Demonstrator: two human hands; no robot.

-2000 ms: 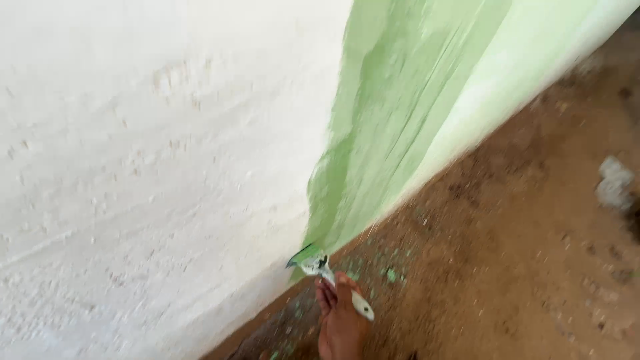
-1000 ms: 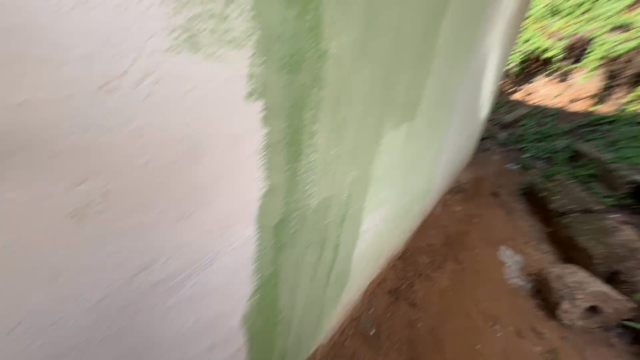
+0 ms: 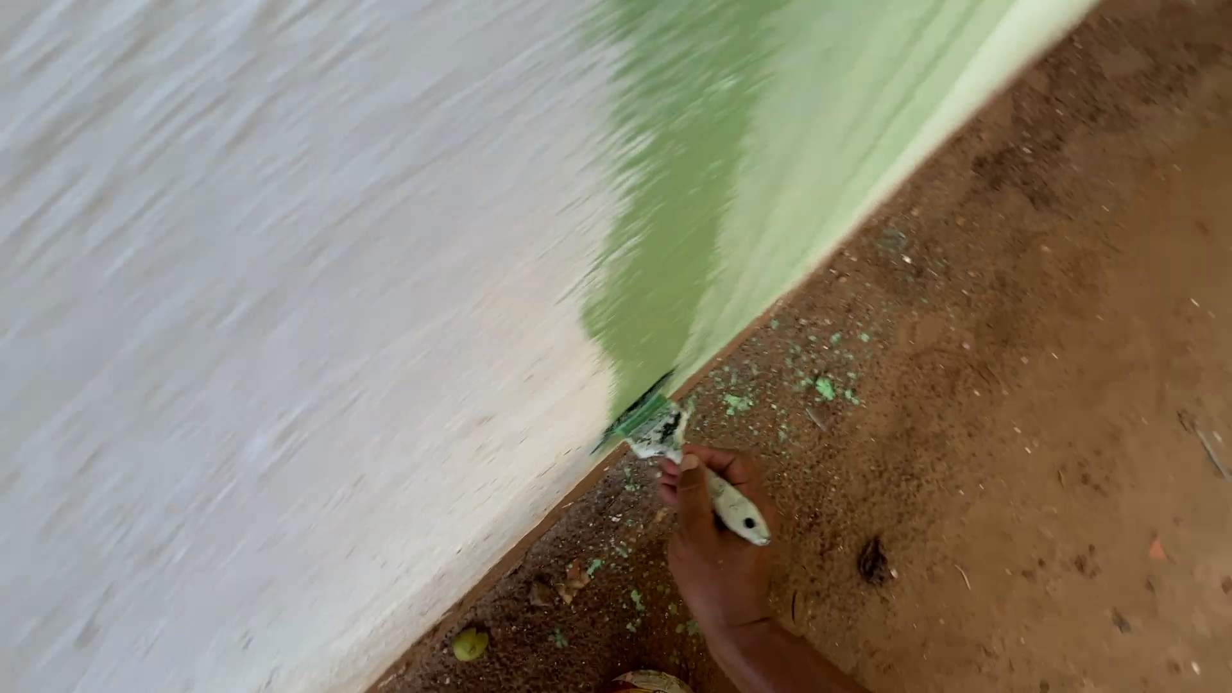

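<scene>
My right hand (image 3: 722, 529) is closed around the pale handle of a paintbrush (image 3: 659, 428). Green paint coats the bristles, which touch the foot of the wall where it meets the ground. White and dark paint smears cover the brush's ferrule. On the wall, a band of wet-looking green paint (image 3: 674, 212) runs down to the brush, with paler green to its right. Left of the band the plastered wall (image 3: 337, 337) is white and rough, blurred in this view. My left hand is out of view.
Brown bare soil (image 3: 1039, 385) runs along the wall, with green paint spatters (image 3: 736, 402) near the brush. A yellow-green fruit or leaf (image 3: 470, 644) lies by the wall's foot. The rim of a round container (image 3: 650, 682) shows at the bottom edge.
The view swung up and right, then back down to the wall's foot. My right hand and the brush, out of view one second ago, are in view again; the green reaches the wall's foot.
</scene>
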